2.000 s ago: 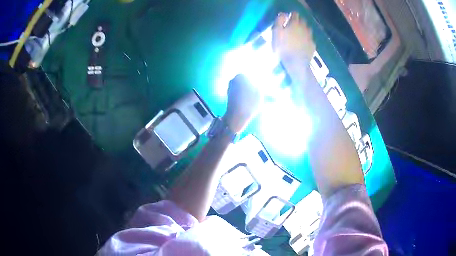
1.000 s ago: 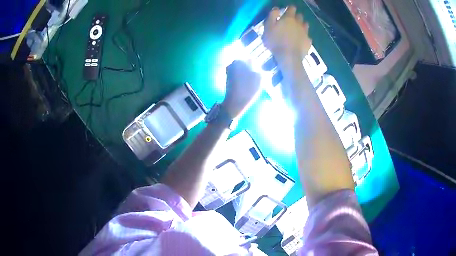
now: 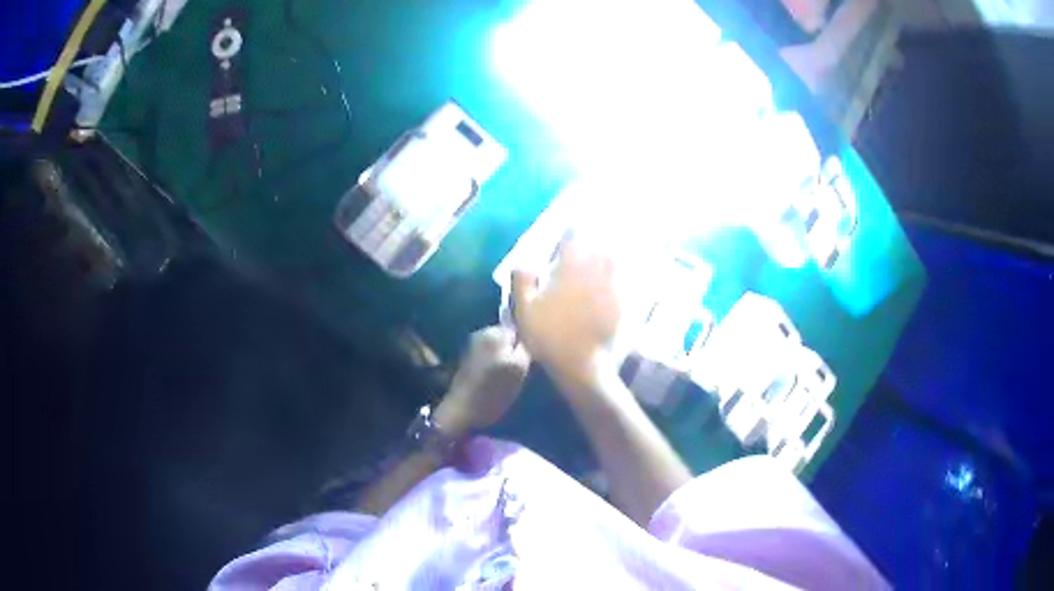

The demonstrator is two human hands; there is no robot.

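Note:
A white boxy mini projector (image 3: pixel 537 237) lies near the table's front edge, partly washed out by glare. My right hand (image 3: pixel 572 306) is over its near end, fingers on it. My left hand (image 3: pixel 491 369) is at the same end, fingers curled; what it holds cannot be told. Another projector (image 3: pixel 422 191) stands apart to the left. More projectors (image 3: pixel 769 375) stand close together to the right. A very bright white and cyan glare covers the upper middle and hides what lies there.
A remote control (image 3: pixel 227 87) and thin black cords lie on the green table (image 3: pixel 289 150) at the upper left. A power strip (image 3: pixel 110 75) and yellow strip are at the left edge. Further units (image 3: pixel 826 214) stand at the right edge. Blue sheeting (image 3: pixel 965 381) is beyond.
Both hands have come back from the far units to a projector near the front edge. The view has shifted, and the glare has grown much larger.

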